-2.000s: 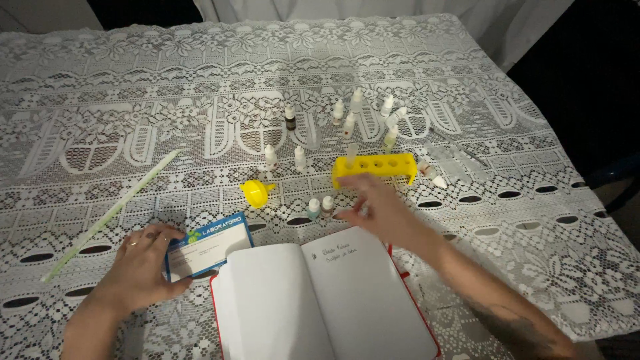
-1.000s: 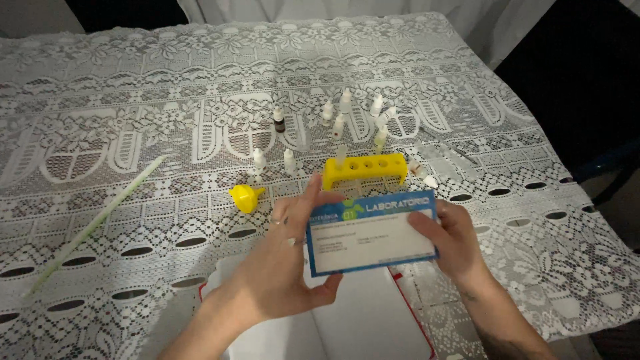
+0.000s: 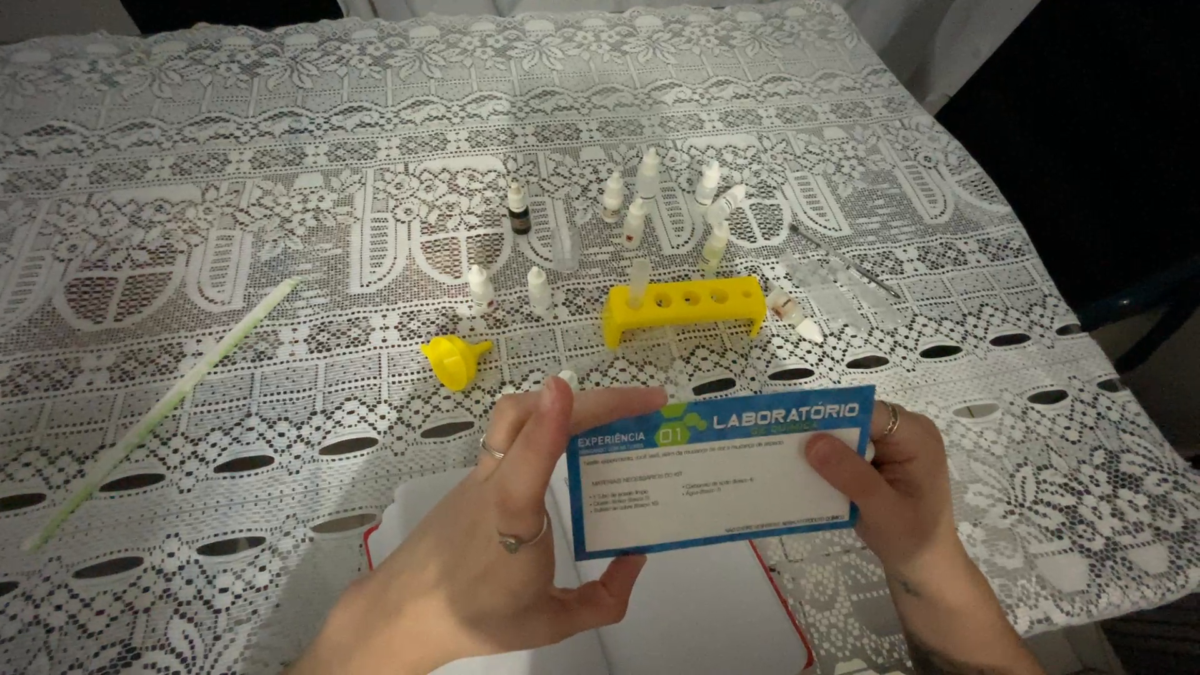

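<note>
A blue-bordered printed card (image 3: 722, 478) is held up over an open red-covered notebook (image 3: 694, 600). My right hand (image 3: 900, 478) grips its right end, thumb on the front. At the card's left end is my left hand (image 3: 497, 506), its index finger along the top edge and its thumb at the bottom edge. Beyond the hands stands a yellow test tube rack (image 3: 689, 305) with one clear tube (image 3: 638, 283) in its leftmost hole. A yellow plastic funnel (image 3: 456, 362) lies left of the rack. The card hides part of the notebook.
Several small white-capped dropper bottles (image 3: 635, 223) stand behind the rack, with a dark one (image 3: 518, 210) to their left. Another bottle (image 3: 795, 316) lies on its side by the rack. A thin metal tool (image 3: 844, 260) lies at the right, a pale green strip (image 3: 164, 412) at the left, on the lace tablecloth (image 3: 281, 122).
The card was low at the left in my left hand two seconds ago; it is now held up over the notebook between both hands. My right hand has come from beside the rack to the card.
</note>
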